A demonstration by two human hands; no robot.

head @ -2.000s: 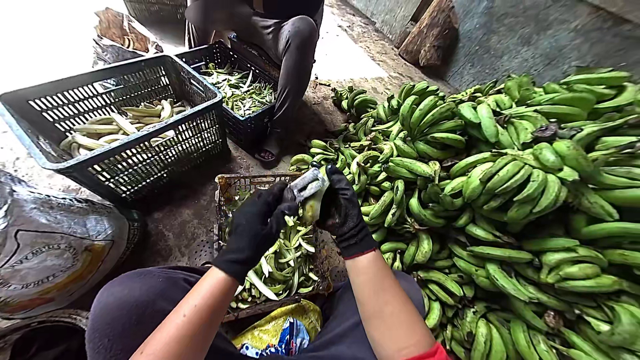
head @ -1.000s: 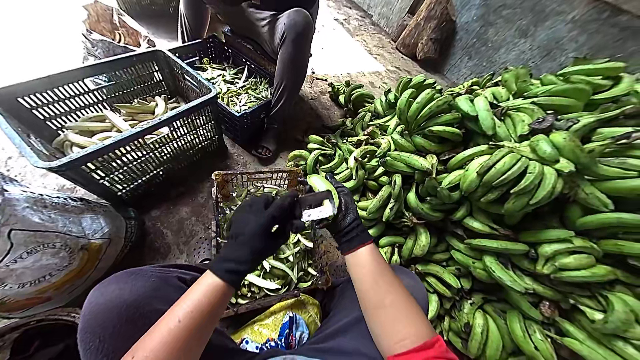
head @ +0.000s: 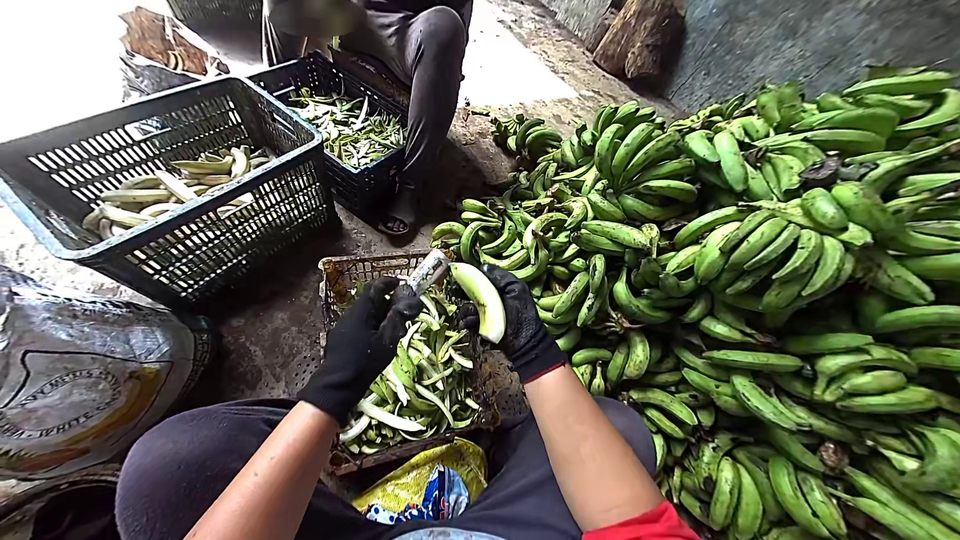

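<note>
My left hand [head: 367, 337], in a black glove, grips a small tool with a pale, wrapped-looking part [head: 429, 271]; its exact kind cannot be told. Close to its right, my right hand [head: 517, 319], gloved too, holds a partly peeled green banana or plantain [head: 481, 301], pale flesh showing on its near side. Beneath both hands, a worn crate [head: 330, 289] between my legs holds a heap of green and white peel strips [head: 420, 382]. A large pile of unpeeled green bunches [head: 772, 255] lies to the right.
At the left stands a dark plastic crate [head: 217, 199] with peeled fruit [head: 176, 187] in it. Behind it, a second crate [head: 367, 176] holds peels beside a seated person's leg [head: 435, 90]. A printed sack [head: 82, 375] is at my left; a wood block [head: 641, 37] lies far back.
The hands have moved slightly apart, and the fruit between them now shows pale flesh toward me. The tool has moved off the fruit to its upper left.
</note>
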